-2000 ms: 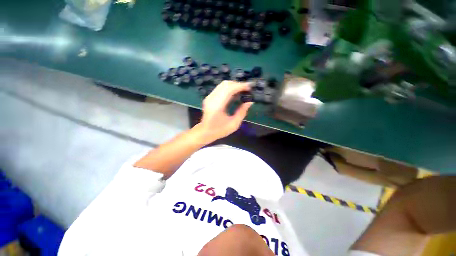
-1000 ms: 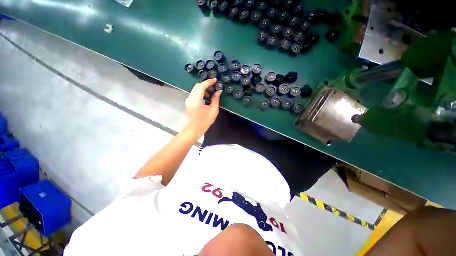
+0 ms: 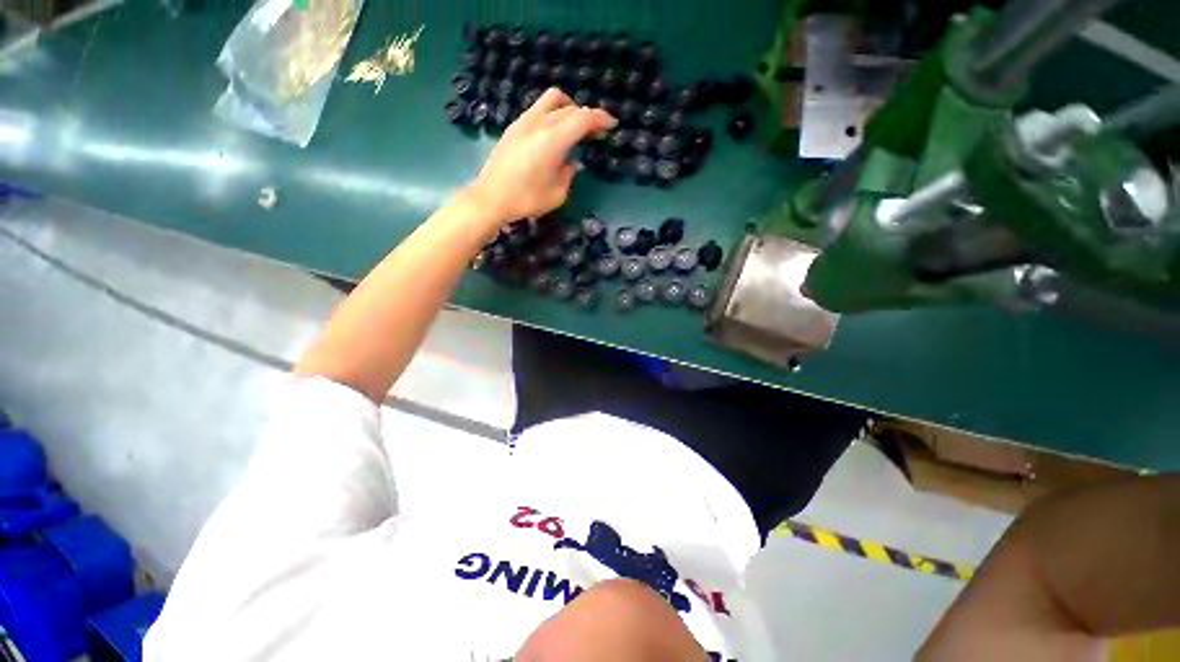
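My left hand [image 3: 533, 162] is over the near edge of the neat rows of small black round parts [image 3: 647, 140], fingers bent towards them. Its fingertips overlap the dark parts, so I cannot tell whether it holds one. A loose group of black parts [image 3: 632, 265], many with grey ring-like ends, lies nearer the bench edge, partly behind my left wrist. The squarish silver block [image 3: 776, 300] sits right of that group, at the foot of the green press [image 3: 893, 246]. My right hand is out of the picture; only a blurred part of the right arm shows at bottom right.
A clear plastic bag [image 3: 287, 65] and a gold-coloured pile [image 3: 387, 60] lie at the far left of the green bench [image 3: 388, 194]. A small pale piece [image 3: 268, 198] lies nearer. A silver plate [image 3: 831, 91] is behind the block. Blue bins [image 3: 65, 569] stand on the floor at lower left.
My left hand has moved away from the loose group near the bench edge, out to the farther rows. The view has shifted, bringing the bag and gold-coloured pile into the picture.
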